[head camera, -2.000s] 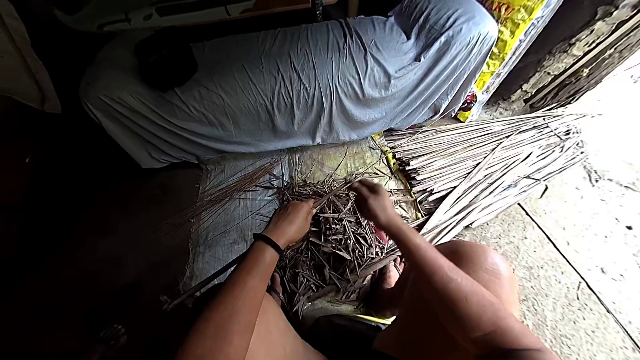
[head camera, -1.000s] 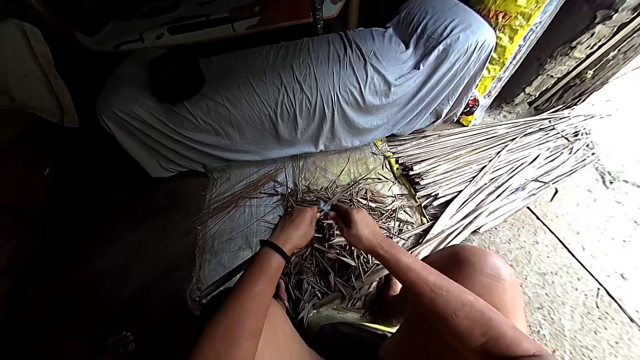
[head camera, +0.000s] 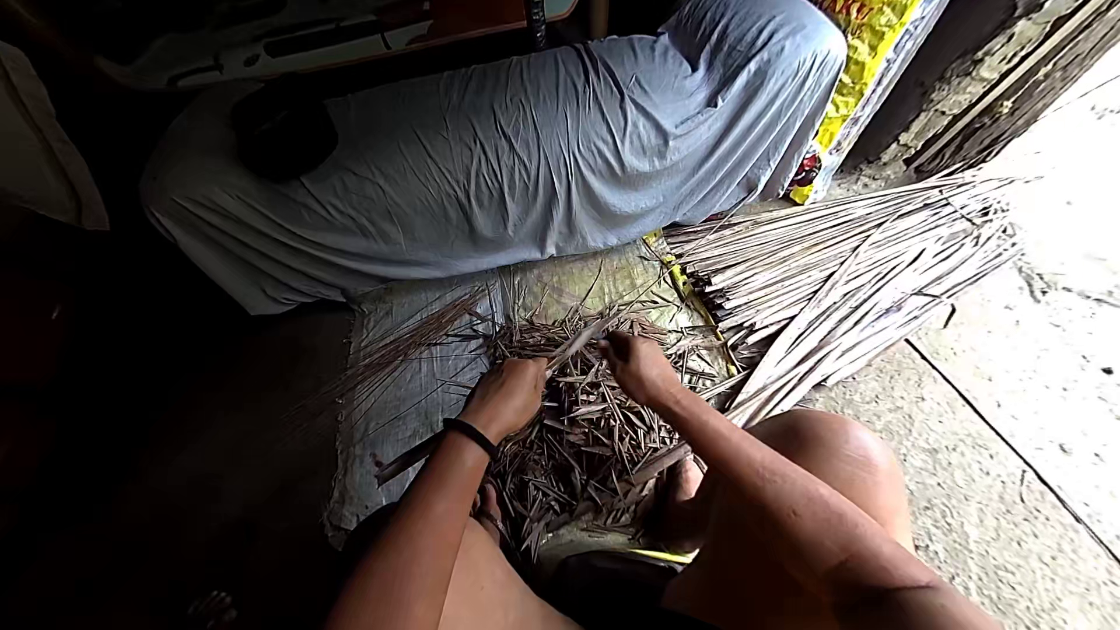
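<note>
My left hand (head camera: 509, 395), with a dark band at its wrist, is closed on a dry leaf strip (head camera: 573, 344) above a heap of cut leaf pieces (head camera: 586, 429). To its right, my right hand (head camera: 640, 366) is closed near the far end of that strip, with a small bluish, blade-like thing at its fingers; its shape is too blurred to name surely. Thin brown sticks (head camera: 420, 337) lie on the woven sack (head camera: 372, 437) left of the heap. A large bundle of long dry leaf strips (head camera: 814, 262) lies to the right.
A seat or cushion draped in grey cloth (head camera: 490, 166) spans the far side, with a dark object (head camera: 284, 136) on it. A yellow printed sack (head camera: 862, 70) stands at the back right. My bare knee (head camera: 831, 464) and the concrete floor (head camera: 954, 472) are at the right.
My hands were close together a second ago and are now apart, with the leaf strip between them. Two seconds ago my right hand was also away from the left.
</note>
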